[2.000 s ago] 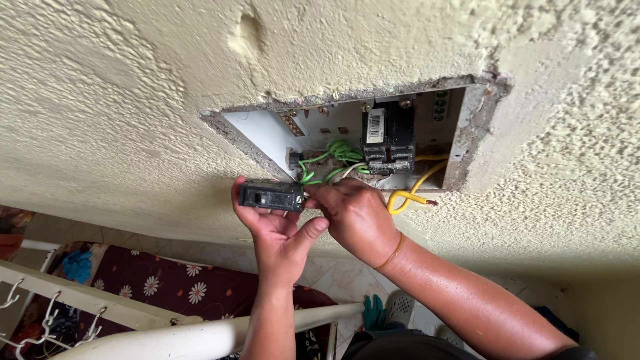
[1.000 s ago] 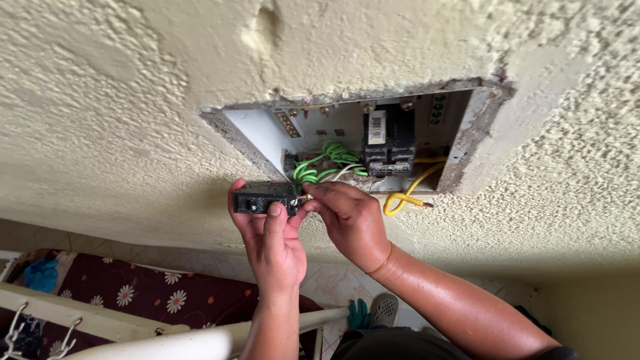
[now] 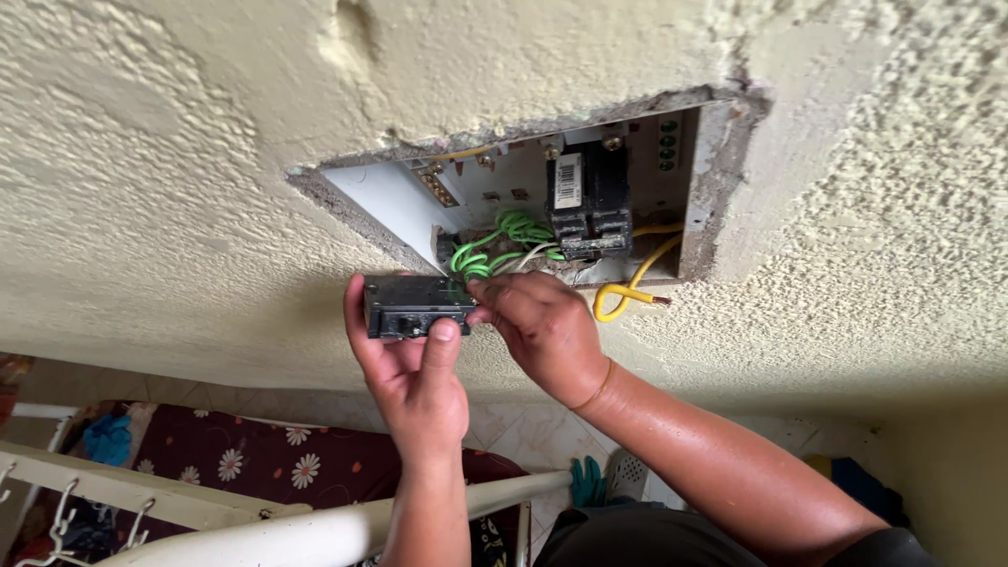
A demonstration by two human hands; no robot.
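My left hand (image 3: 421,378) grips a black circuit breaker (image 3: 413,295) from below, just outside the lower left edge of the recessed electrical panel box (image 3: 386,213). At the breaker's right end, the fingers of my right hand (image 3: 535,323) pinch something small, probably a wire end; the fingertips hide it. Coiled green wires (image 3: 520,227) run from the box down to that end. A second black breaker (image 3: 591,197) with a white label is mounted inside, beside a whitish wire (image 3: 529,256). A looped yellow wire (image 3: 618,295) with bare copper strands hangs out at the lower right.
Rough plaster wall (image 3: 197,236) surrounds the box, whose cut edges are jagged. Below are a cream metal rail (image 3: 260,543), wire hooks (image 3: 61,512), a dark flowered cloth (image 3: 268,465) and a teal glove (image 3: 587,482) near a perforated shoe (image 3: 628,472).
My left hand has tilted the breaker, and its thumb now presses the lower face near the right end. My right fingers remain at the breaker's right end.
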